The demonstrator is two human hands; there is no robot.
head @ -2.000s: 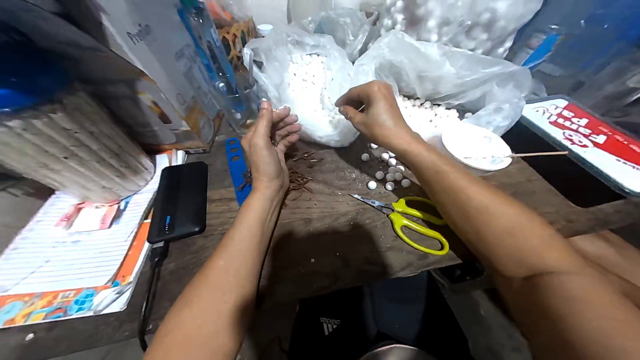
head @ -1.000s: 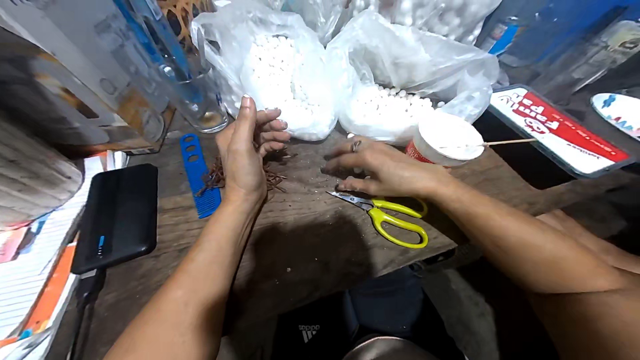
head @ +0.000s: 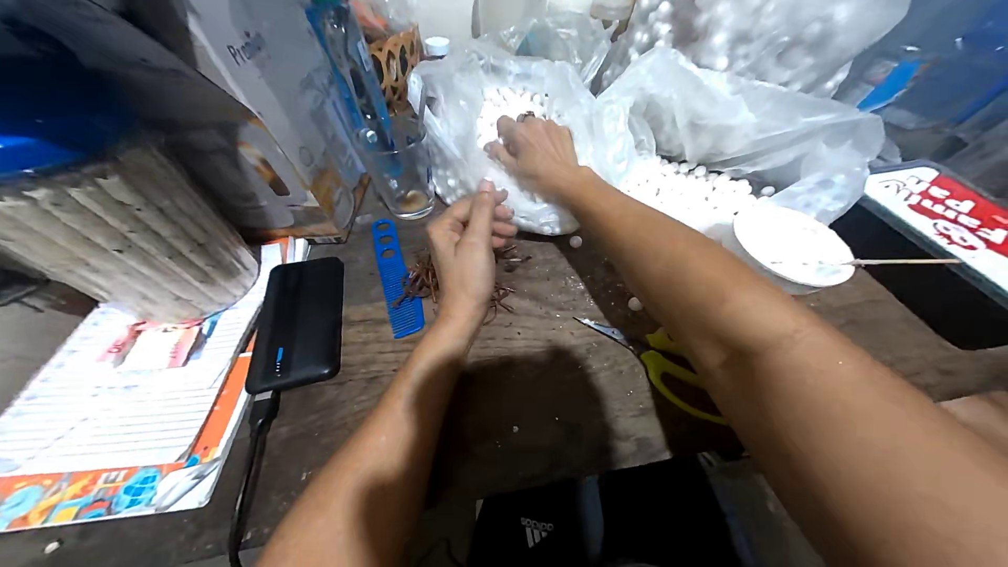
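My right hand (head: 539, 153) reaches into the opening of a clear plastic bag (head: 449, 110) of small white balls (head: 504, 102); its fingertips are partly hidden among them. Just below, my left hand (head: 468, 244) is raised with curled fingers, and whether something is between them cannot be told. Under it lies a heap of thin brown stems (head: 423, 279), partly on a blue comb (head: 391, 276). Yellow-handled scissors (head: 677, 378) lie partly behind my right forearm. A second bag (head: 756, 134) of white balls stands to the right, beside a white cup (head: 787, 244) with a stick across it.
A black power bank (head: 299, 323) with a cable lies at the left, next to lined paper (head: 102, 402). A drinking glass (head: 405, 173) stands near the left bag. Behind the power bank are a box (head: 276, 118) and a ribbed container (head: 150, 236). A red and white case (head: 953, 209) lies far right.
My right hand has moved from above the table near the scissors up to the left bag. The loose white balls that lay by the scissors two seconds ago are mostly out of sight.
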